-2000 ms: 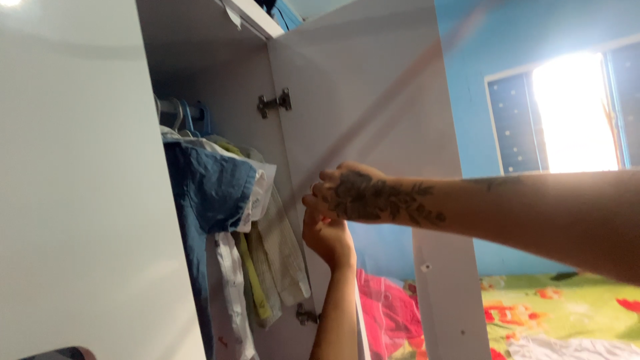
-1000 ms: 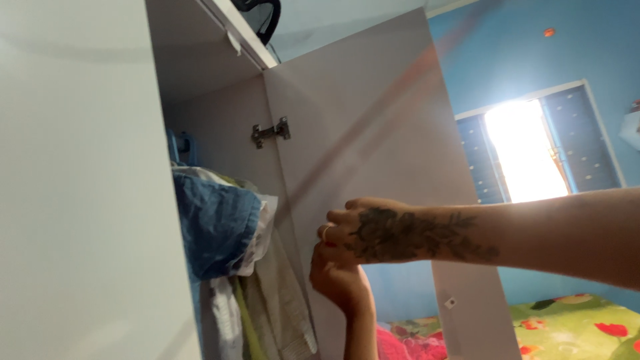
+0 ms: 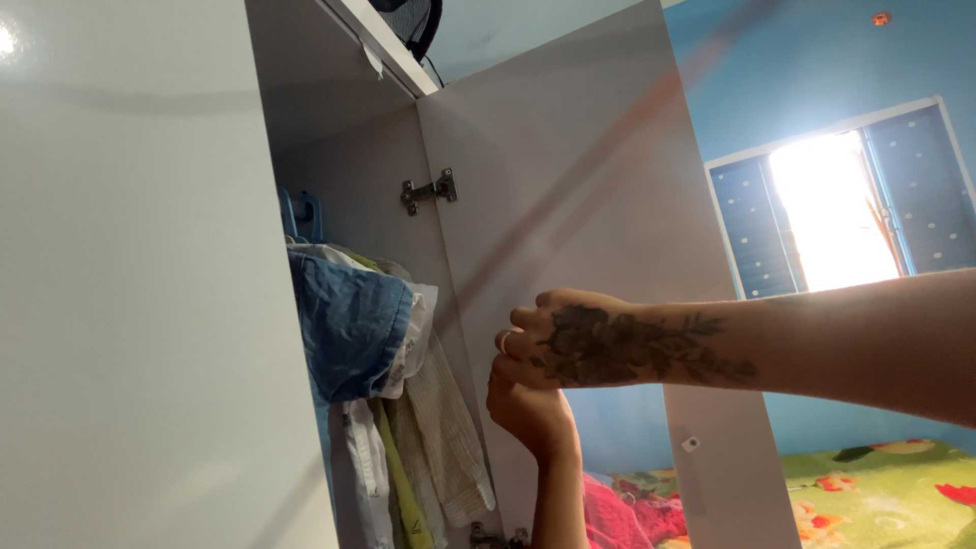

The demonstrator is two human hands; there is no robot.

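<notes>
My right hand [image 3: 560, 335], with a ring and a dark floral tattoo running onto the forearm, reaches in from the right. Its fingers are curled, knuckles toward the wardrobe. Directly beneath and touching it is my left hand [image 3: 530, 408], raised from below with bent fingers. Whatever lies between the fingers is hidden. Both hands are in front of the open wardrobe door [image 3: 579, 175]. Left of them, inside the wardrobe, hang a blue denim garment [image 3: 351, 328], a striped beige garment [image 3: 438, 419], and white and yellow-green clothes, near blue hangers [image 3: 309, 217].
A metal hinge [image 3: 429, 191] joins the door to the wardrobe side. A glossy white panel [image 3: 145, 290] fills the left. A black mesh object [image 3: 408, 23] is above the wardrobe. Beyond the door are a window [image 3: 831, 206], a floral bedspread [image 3: 892, 488] and pink fabric [image 3: 629, 518].
The view has tilted upward, so less of the hanging clothes shows. My hands stay together by the door.
</notes>
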